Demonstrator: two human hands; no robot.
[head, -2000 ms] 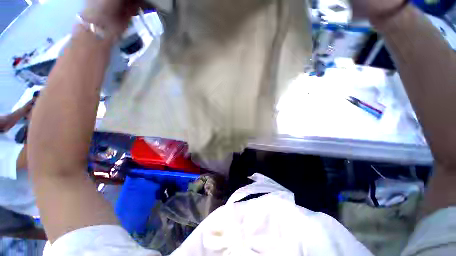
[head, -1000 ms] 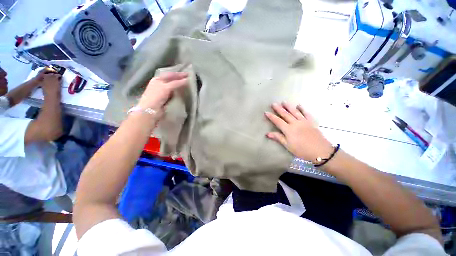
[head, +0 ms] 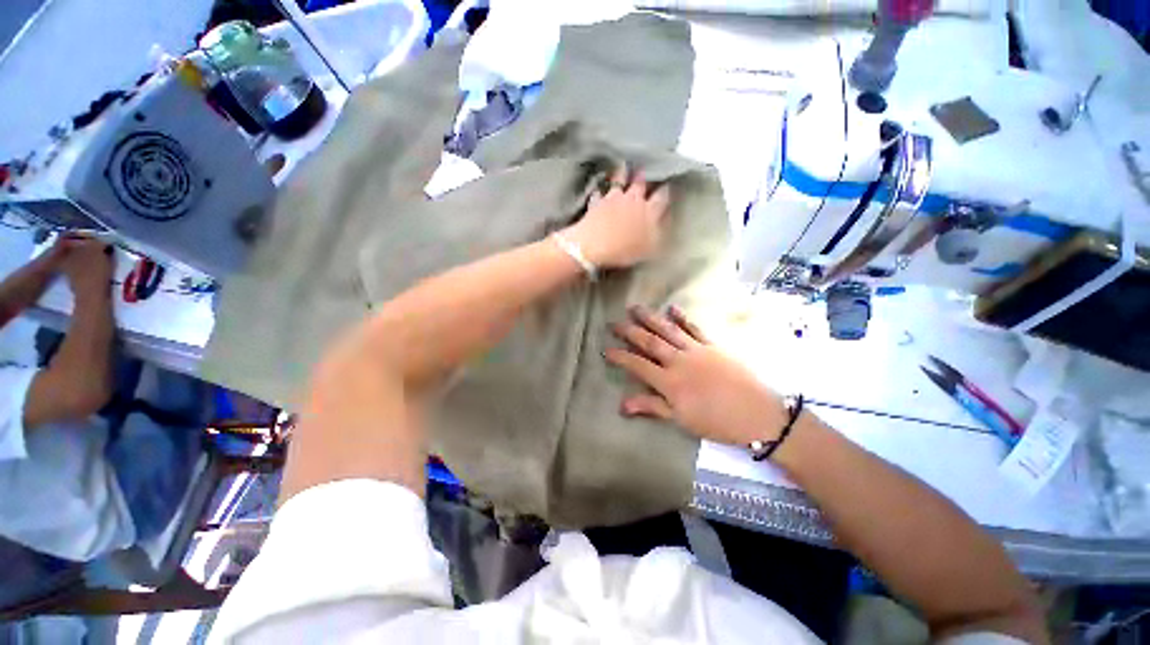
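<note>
An olive-khaki garment panel point(head: 505, 378) lies spread over the white sewing table, its lower end hanging over the front edge. My left hand point(head: 614, 224) is at the panel's upper right part, fingers bent on gathered cloth; whether they pinch it is hard to tell. My right hand point(head: 687, 376) lies palm down on the panel's right part with fingers apart, holding nothing. The white sewing machine with blue stripes point(head: 826, 189) stands just right of the panel. Its needle area is over bright table, not over the cloth.
Thread snips point(head: 952, 384) and a pink-red slim tool point(head: 993, 406) lie right, beside a white printed label point(head: 1042, 444) and crumpled clear plastic point(head: 1087, 466). A measuring tape point(head: 769, 507) runs along the front edge. Another machine point(head: 151, 176) and a person point(head: 63, 416) are at left.
The panel came down from its raised position onto the table. Since then my left hand has moved right and forward across it, and my right hand remains flat on the cloth.
</note>
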